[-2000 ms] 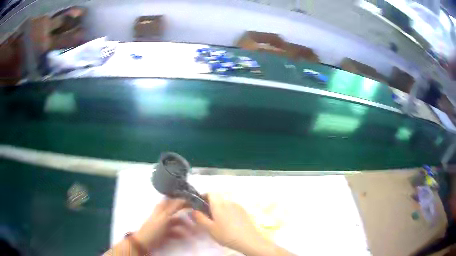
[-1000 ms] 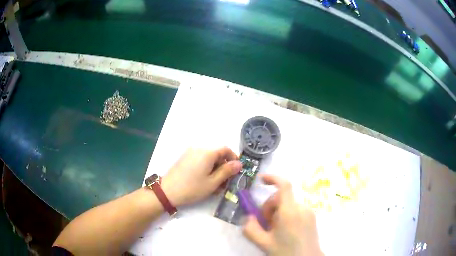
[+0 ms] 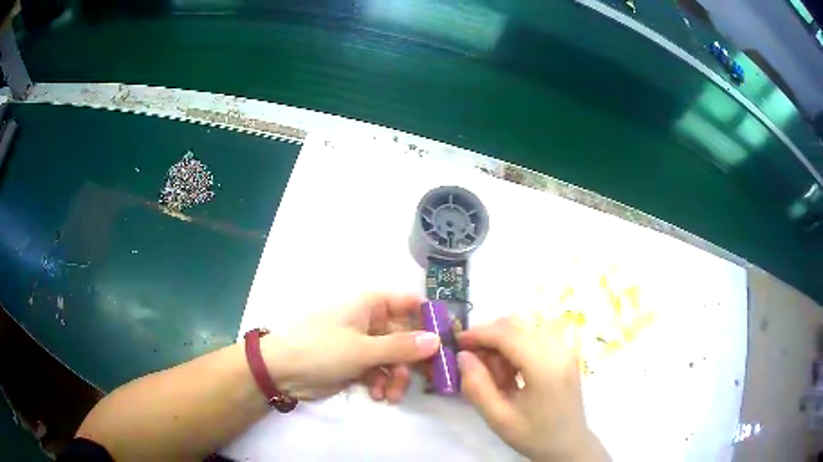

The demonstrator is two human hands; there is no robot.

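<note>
The grey fan body lies on the white work sheet point(image 3: 361, 207), its round spoked fan head point(image 3: 450, 221) away from me and its handle towards me. The green circuit board point(image 3: 446, 279) shows in the handle just below the head. A purple battery point(image 3: 441, 350) is over the lower handle, roughly along it. My left hand point(image 3: 370, 350) grips the battery from the left, thumb on top. My right hand point(image 3: 514, 379) has thumb and finger at the battery's right edge; whether it holds anything is hard to tell. The hands and battery hide most of the lower handle.
Loose yellow slips point(image 3: 605, 316) lie on the sheet at the right. A heap of tiny silvery bits point(image 3: 188, 183) is on the green bench at the left. A green conveyor belt point(image 3: 361, 72) runs behind the sheet. A tan cardboard sheet point(image 3: 783, 361) is at the far right.
The purple battery has moved from my right hand, beside the handle, to over the handle, where my left hand now grips it. My left hand has left the circuit board. The view has shifted slightly.
</note>
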